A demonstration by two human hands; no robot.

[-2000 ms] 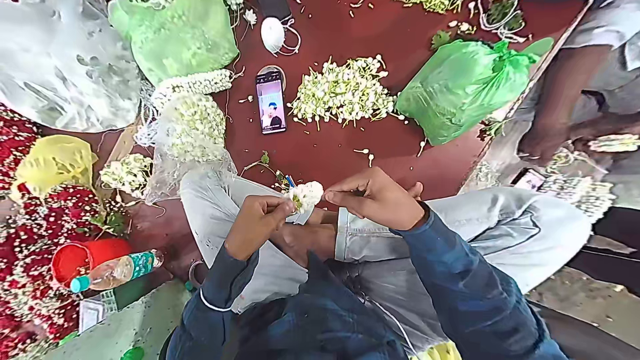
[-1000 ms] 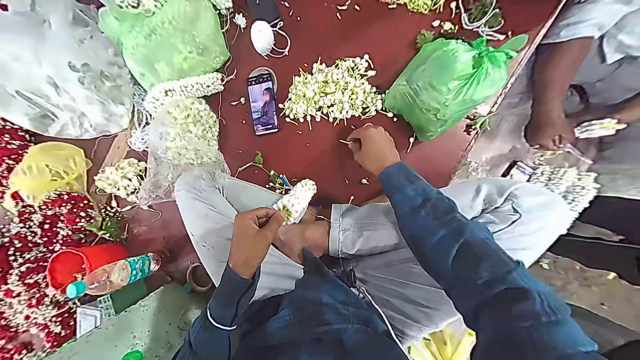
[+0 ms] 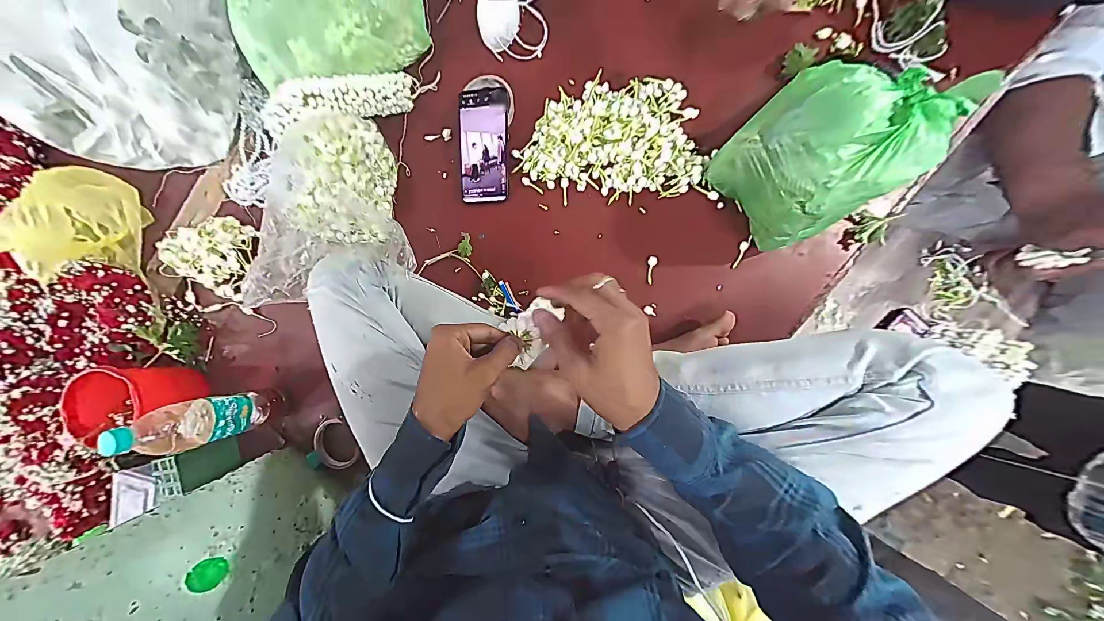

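Between my two hands is a small bunch of white flower buds point(image 3: 528, 338). My left hand point(image 3: 461, 371) pinches its stem side between thumb and forefinger. My right hand point(image 3: 604, 349) is curled at the bunch's upper right, its fingers bent over the buds; whether it grips them or holds a single bud is hidden. A pile of loose white buds with green stems point(image 3: 617, 138) lies on the red surface beyond my hands. Left of that pile lies a smartphone point(image 3: 484, 147) with its screen lit. Single buds, one of them a long-stemmed bud point(image 3: 652, 269), lie nearer my right hand.
A knotted green plastic bag point(image 3: 837, 155) stands right of the pile. To the left are a clear bag of buds point(image 3: 336, 181), a white flower garland point(image 3: 345, 97), a yellow bag point(image 3: 78, 220), a red bucket point(image 3: 142, 392) and a plastic bottle point(image 3: 194, 424). Another person's arm point(image 3: 1048, 155) is at the right.
My right hand reached to the near edge of the bud pile one second ago and is now back at the bunch beside my left hand. My left hand has kept hold of the bunch.
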